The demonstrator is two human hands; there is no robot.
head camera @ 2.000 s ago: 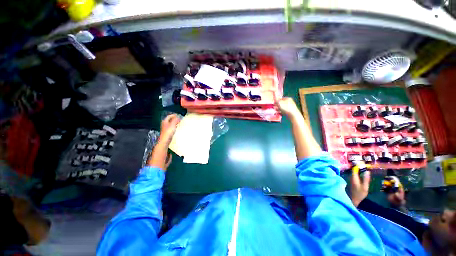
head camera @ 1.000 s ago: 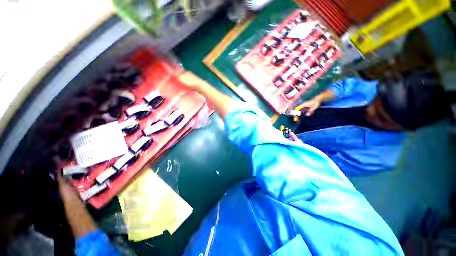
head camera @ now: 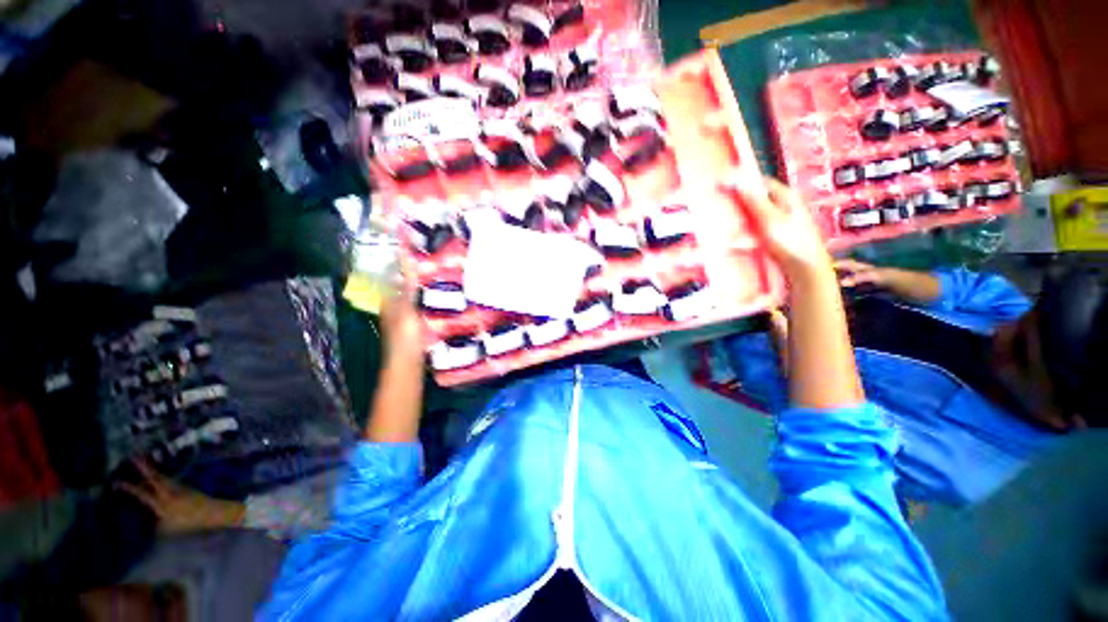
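Observation:
A red-pink tray (head camera: 717, 134) with rows of black smartwatches (head camera: 553, 331) in white strap wraps is held close in front of my body. My right hand (head camera: 784, 231) grips its right edge. My left hand (head camera: 396, 298) is at its left edge, partly hidden and blurred, beside a yellow piece (head camera: 365, 292). A white paper slip (head camera: 525, 265) lies over the watches. Another tray of watches (head camera: 626, 30) shows behind it, under clear film, with a second white slip (head camera: 425, 123) on it.
A tray of watches (head camera: 802, 146) lies at right near a person's hand (head camera: 893, 281). At left are a dark sheet with watches (head camera: 273, 365), clear plastic film (head camera: 103, 219) and another person's hand (head camera: 182, 501). A wooden edge (head camera: 790, 17) runs at the back.
The top tray has come off the stack towards my body, held in my hands. The view has swung back from its tilt. The yellow sheets in front of the stack no longer show flat on the bench.

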